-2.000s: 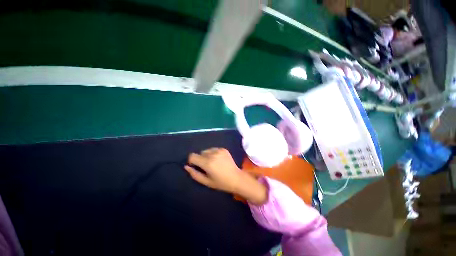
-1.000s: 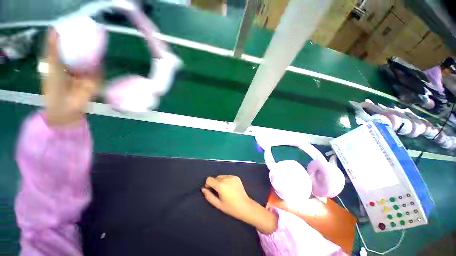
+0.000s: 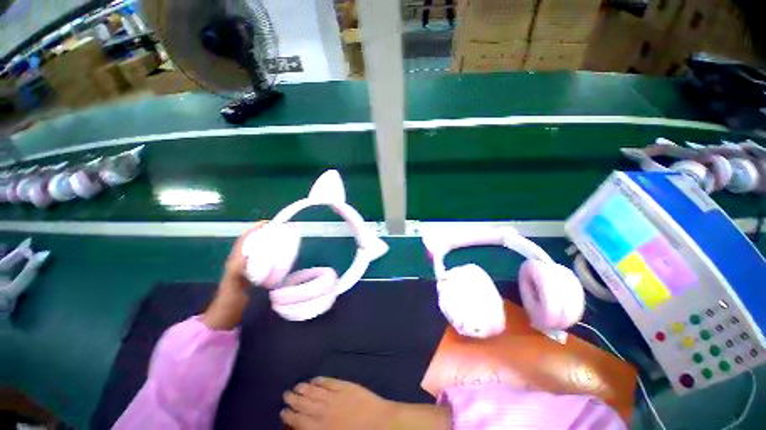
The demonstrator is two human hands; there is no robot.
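Observation:
My left hand (image 3: 233, 273) grips the ear cup of pale pink cat-ear headphones (image 3: 304, 294) and holds them tilted above the left part of the black work mat (image 3: 185, 315). The other ear cup hangs toward the mat and the ears point up and right. My right hand (image 3: 340, 406) lies low over the mat, palm down with fingers close together; whether it holds anything is hidden. A thin dark cable (image 3: 365, 352) shows just above it. A second pair of headphones (image 3: 470, 300) stands on the orange plate (image 3: 521, 361) to the right.
A tester (image 3: 672, 277) with a lit coloured screen stands at the right, with a white cable (image 3: 642, 395) beside it. Behind the mat runs the green conveyor (image 3: 294, 159) with rows of headphones (image 3: 71, 182) and a metal post (image 3: 388, 126). A fan (image 3: 227, 42) stands beyond.
My left hand has brought the headphones from the conveyor side down over the mat. The view has levelled and turned. The tester's screen now shows coloured blocks.

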